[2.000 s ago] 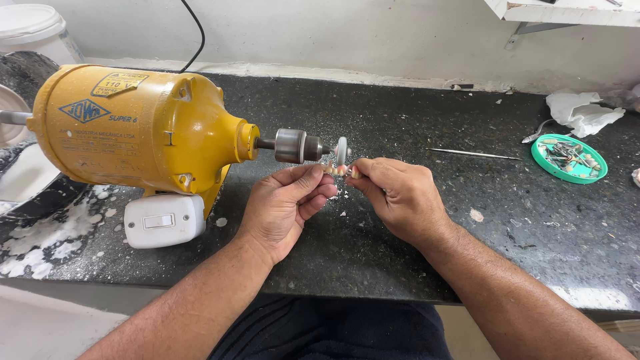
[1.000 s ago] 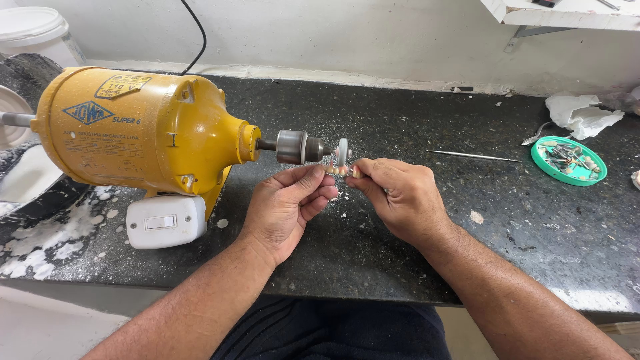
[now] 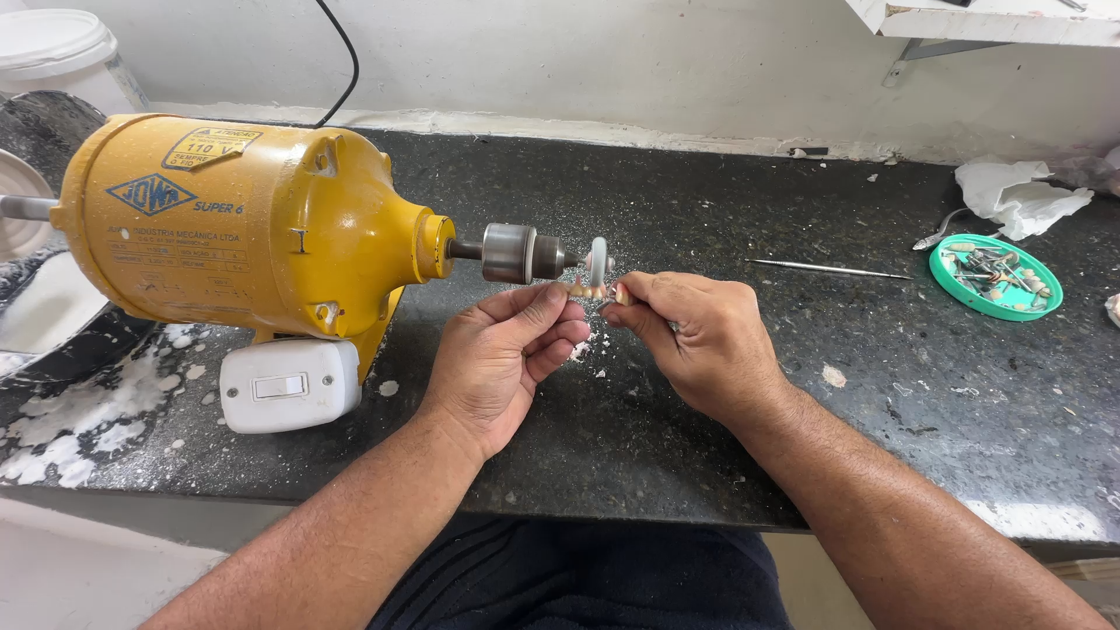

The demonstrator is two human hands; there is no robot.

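Observation:
A small partial denture (image 3: 588, 291) with tooth-coloured teeth is held between both hands, just under a pale grinding wheel (image 3: 598, 262). The wheel sits at the end of a metal chuck (image 3: 522, 254) on the shaft of a yellow Jowa bench motor (image 3: 236, 219). My left hand (image 3: 503, 359) pinches the denture's left end between thumb and fingers, its other fingers curled. My right hand (image 3: 704, 328) grips the right end with thumb and index finger. The teeth appear to touch the wheel's lower edge; the exact contact is too small to tell.
A white switch box (image 3: 290, 385) stands at the motor's front. On the dark stone worktop (image 3: 542, 477) lie white dust, a thin metal instrument (image 3: 831, 269) and a green lid (image 3: 996, 312) of small burs. Crumpled white paper (image 3: 1019, 197) is behind it. A black pan with white residue stands left.

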